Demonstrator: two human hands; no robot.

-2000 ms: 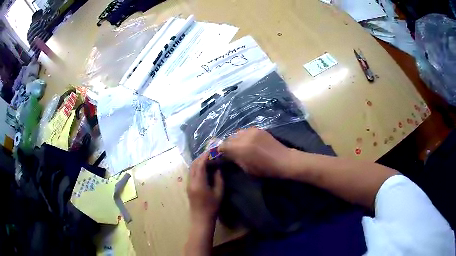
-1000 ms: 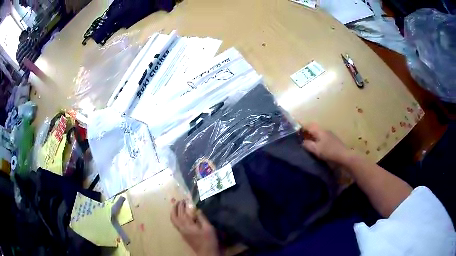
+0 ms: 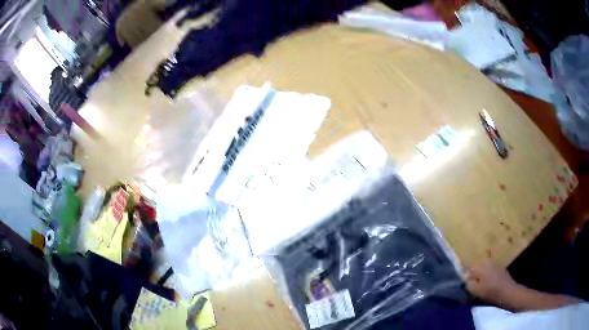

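Note:
A dark grey folded garment [image 3: 381, 258] lies inside a clear, glossy poly bag at the lower centre. A white hang tag [image 3: 330, 309] and a small embroidered badge [image 3: 318, 287] show near its lower left. My right hand [image 3: 489, 282] is at the bag's right edge, with its fingertips closed on the plastic; the hand is slightly blurred. My left hand is out of the picture. The bag's lower part is cut off by the bottom edge.
White printed bags and sheets [image 3: 290, 122] lie behind the garment. A white-green card [image 3: 438, 141] and thread snips [image 3: 494, 134] lie to the right. Yellow slips [image 3: 155, 310] lie at lower left. Dark navy garments [image 3: 226, 42] lie at the back.
The clear bag now covers the tag and badge. My left hand has left the picture. My right hand is lower and further right. The view has shifted, moving the table things right and down.

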